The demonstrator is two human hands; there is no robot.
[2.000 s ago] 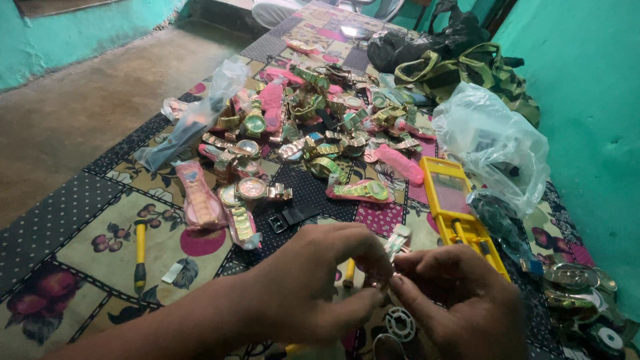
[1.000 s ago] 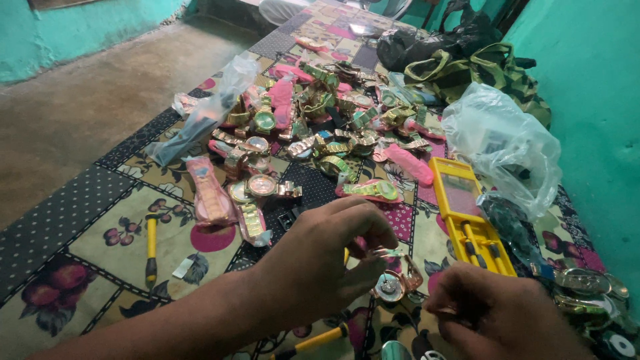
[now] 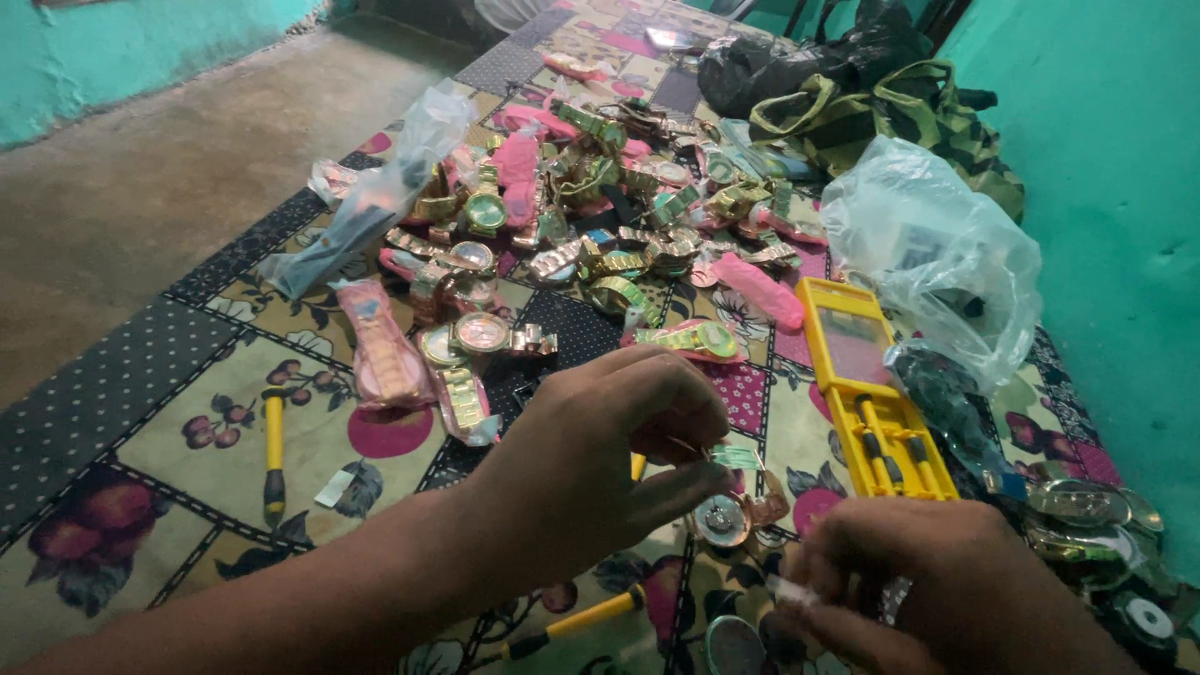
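Between the bent fingers of my left hand [image 3: 628, 450] is a wristwatch [image 3: 727, 511], its round case hanging with the inside or back showing and its metal band beside the fingertips. My right hand [image 3: 900, 581], lower right and a little blurred, pinches a small pale piece [image 3: 792, 591] that I cannot make out. Below the hands lies a round disc [image 3: 735, 645], like a watch back or glass. One yellow-and-black screwdriver [image 3: 581, 619] rests under my left wrist, another [image 3: 274, 455] at the left.
Many metal-band watches [image 3: 600, 234], some in pink sleeves, are heaped mid-table. A yellow screwdriver case [image 3: 844, 375] stands open right of my hands, beside a clear plastic bag [image 3: 937, 244]. More watches [image 3: 1078, 506] lie at the right edge. A small white piece [image 3: 335, 487] lies left.
Two seconds ago my hands were close together; my right hand has since moved away to the right and down. The watch case below my left fingers has come into sight.
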